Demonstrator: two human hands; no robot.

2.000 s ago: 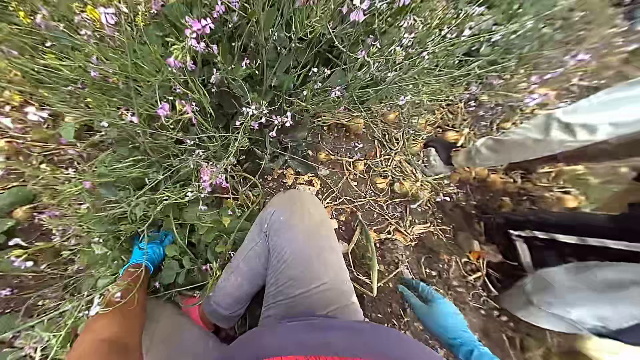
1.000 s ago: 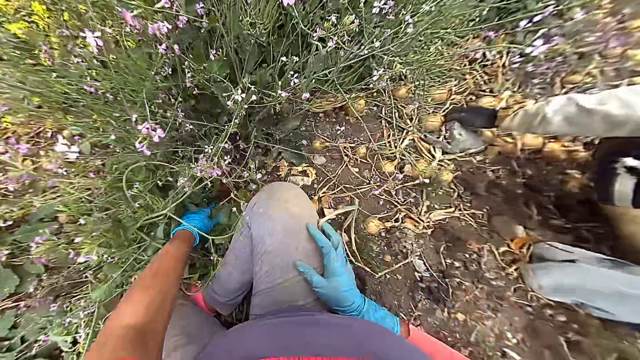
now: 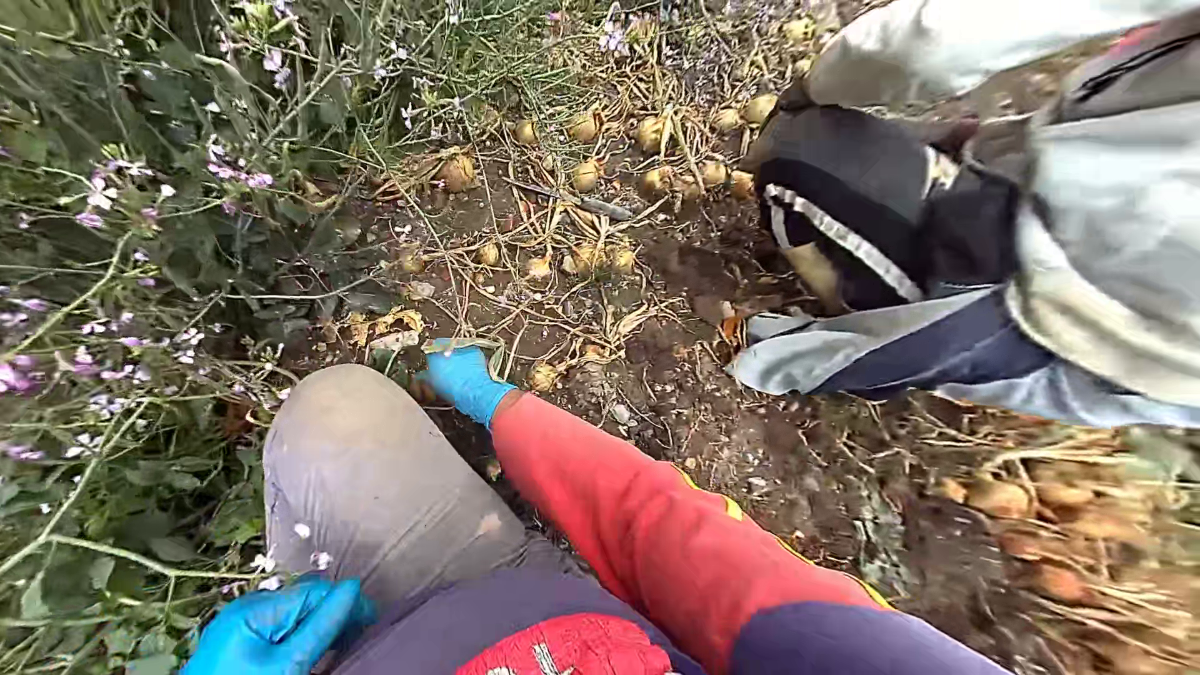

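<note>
My left hand (image 3: 281, 626), in a blue glove, is at the bottom left beside my thigh, its fingers curled; whether anything is inside them I cannot tell. My right hand (image 3: 466, 375), also blue-gloved, reaches to the soil just right of my knee (image 3: 352, 412). Its fingers are bent beside a green leaf (image 3: 483, 345) and partly hidden, so a grip on it is not certain. Onions with dry tops lie on the soil beyond it, one onion (image 3: 544, 377) close to the right of that hand.
Flowering weeds (image 3: 122, 375) stand thickly on the left. A co-worker (image 3: 1106, 216) in pale clothing crouches at the right, near a row of onions (image 3: 652, 134). A long grey object (image 3: 600, 206) lies among the dry stalks. More onions (image 3: 1003, 497) are at the lower right.
My left hand has come out of the weeds back to my thigh. My right hand has gone from my leg to the soil past the knee. The co-worker appears nearer.
</note>
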